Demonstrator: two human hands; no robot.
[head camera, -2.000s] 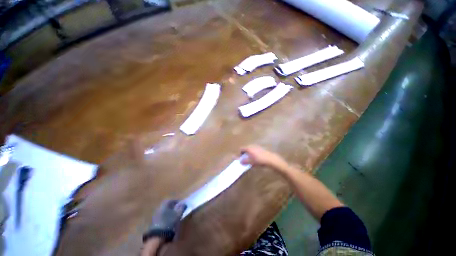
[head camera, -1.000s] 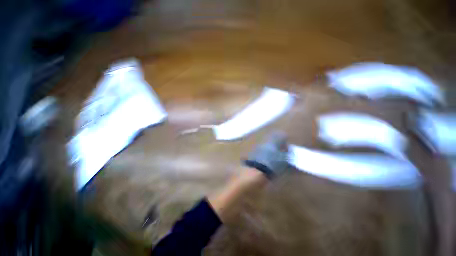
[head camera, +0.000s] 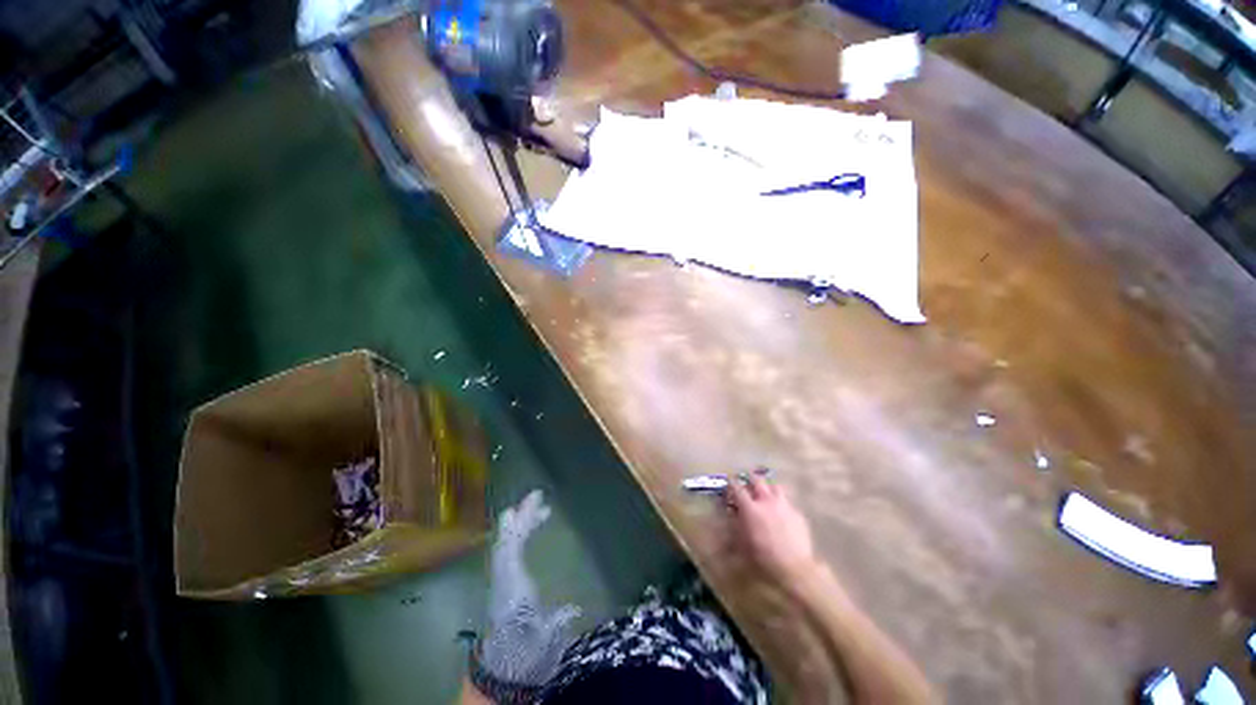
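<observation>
My right hand (head camera: 771, 526), bare, is low over the brown table near its front edge. Its fingertips are at a small white or silvery strip (head camera: 705, 483); whether they grip it is unclear. My left hand (head camera: 524, 613), in a grey mesh glove, is off the table, above the floor, with fingers apart and nothing visible in it. The white fabric lay (head camera: 854, 248) lies farther back with black-handled scissors (head camera: 833, 185) on it. The cutting machine (head camera: 493, 48) stands upright at its left, base plate (head camera: 547, 248) by the table edge.
An open cardboard box (head camera: 276, 468) with some scraps inside stands on the green floor at left. A curved white cut piece (head camera: 1136, 540) lies at right, with more at the lower right corner. A pale block (head camera: 880, 65) and a dark cable (head camera: 716, 72) are at the back.
The view has swung left to the machine, lay and box. The long white strip is no longer in my hands. My left hand has moved off the table; my right is back in view.
</observation>
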